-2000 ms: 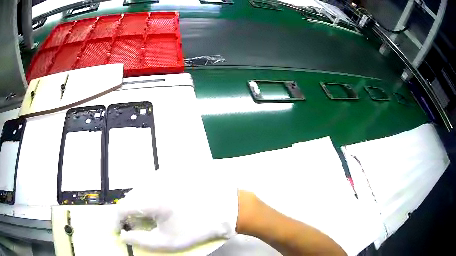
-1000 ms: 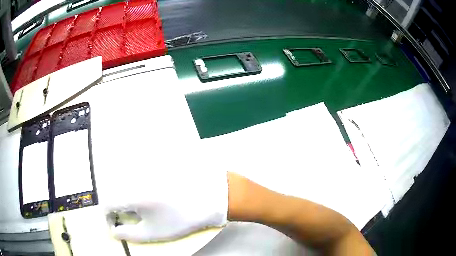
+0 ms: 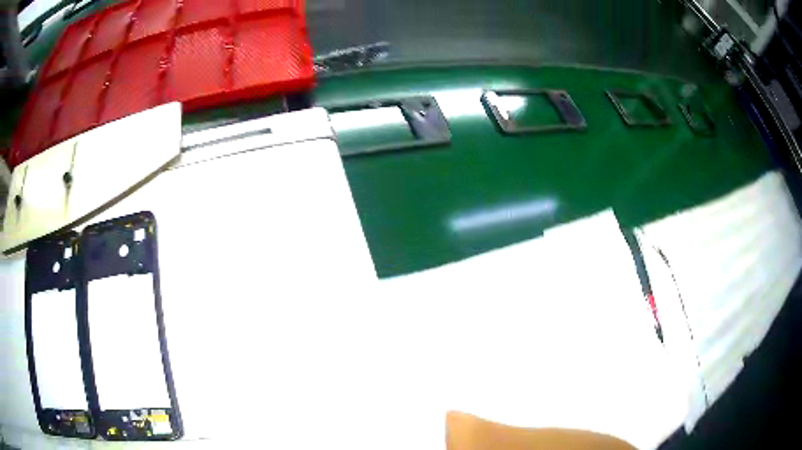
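Observation:
Two black phone middle frames stand side by side on the white feed belt at the far left, the left one [image 3: 40, 264] and the right one [image 3: 120, 255]. Their upper ends lie by the cream far guide plate [image 3: 114, 163]. White shows through their open windows. My right forearm is cut off by the bottom edge, right of centre. My right glove cannot be made out against the white surface; most of the hand seems below the picture, so its fingers and any hold are hidden. My left hand is not in view.
The red perforated tray [image 3: 176, 61] lies behind the guide plate. The green conveyor [image 3: 457, 185] carries several spaced frames, one [image 3: 536, 112] behind the white surface. White foam [image 3: 721, 281] and a red-and-black thin item [image 3: 652, 308] lie at right.
The two frames have moved left along the belt to the guide plate. The conveyor frames have shifted left. My right arm has dropped toward the bottom edge; the near guide plate has left the view.

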